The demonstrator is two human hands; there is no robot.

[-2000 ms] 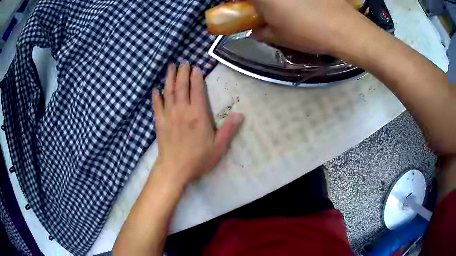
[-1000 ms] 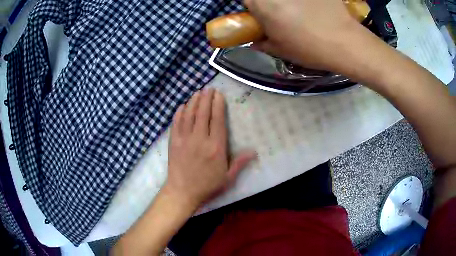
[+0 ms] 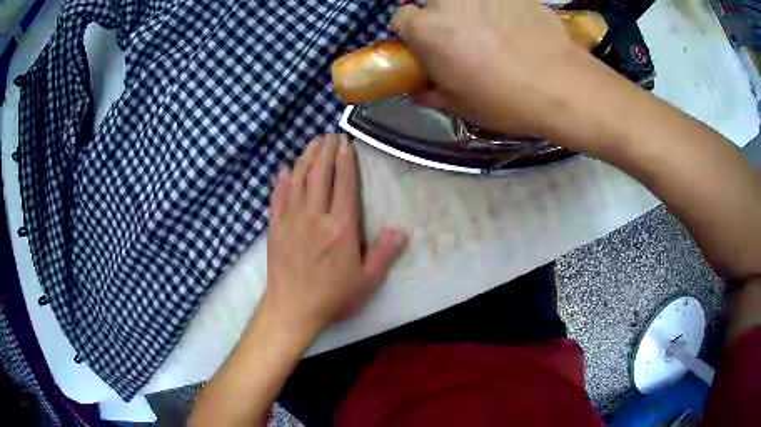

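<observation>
A navy-and-white check garment (image 3: 192, 142) covers the left and upper part of the white board (image 3: 467, 225). My right hand (image 3: 492, 67) grips the orange-brown handle (image 3: 380, 73) of a steam iron (image 3: 417, 129). The iron's pale-rimmed tip points left, and its front lies at the garment's edge. My left hand (image 3: 317, 225) lies flat, palm down, with spread thumb; its fingertips rest at the garment's lower edge, just below and left of the iron's tip. The part of the garment beyond the iron is hidden by the handle and my right hand.
Small dark loops line the garment's left edge. White board shows through a rounded opening (image 3: 104, 71) in the cloth. Dark purple cloth hangs at the lower left. A round white stand base (image 3: 669, 344) and a blue object (image 3: 667, 402) are on the speckled floor at lower right.
The iron and my right hand have moved slightly down and left in view. My left hand went right and down, then back up and left. The garment has shifted slightly in view.
</observation>
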